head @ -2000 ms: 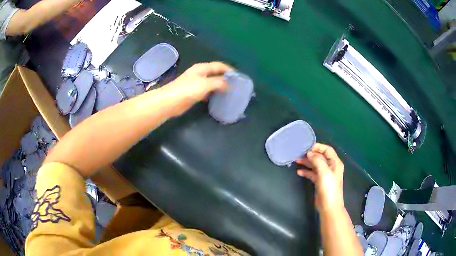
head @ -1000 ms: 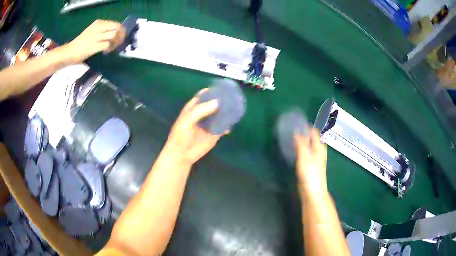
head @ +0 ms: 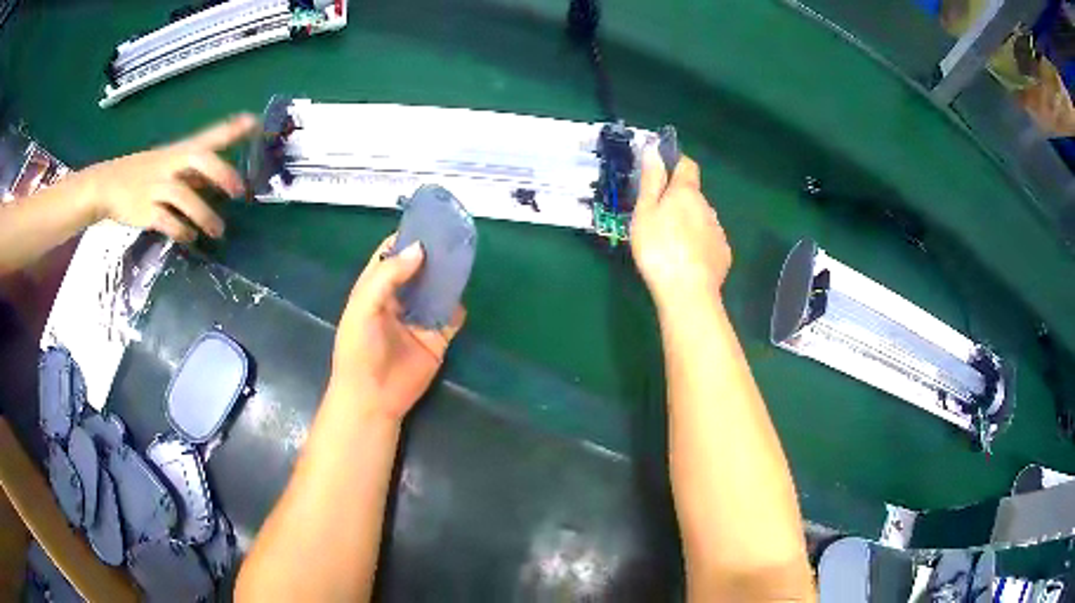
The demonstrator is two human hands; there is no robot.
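A long white unit housing (head: 436,153) lies across the green belt in front of me. My left hand (head: 395,318) holds a grey oval end cap (head: 437,259) tilted up, just below the housing and apart from its ends. My right hand (head: 678,230) is at the housing's right end, by the dark motor and green circuit board (head: 611,224). It grips another grey end cap (head: 670,150), mostly hidden by the fingers, against that end. A dark grey end cap (head: 274,141) stands at the housing's left end.
Another person's hand (head: 165,189) is beside the housing's left end. More housings lie at the right (head: 890,336) and upper left (head: 212,41). Loose caps (head: 136,495) are piled on the black surface (head: 507,507) by a carton edge (head: 47,507). A metal bracket (head: 1037,518) is lower right.
My right hand has moved its cap up to the housing's right end. My left hand has moved left with its cap. The other person's hand has come off the left end, its fingers now spread.
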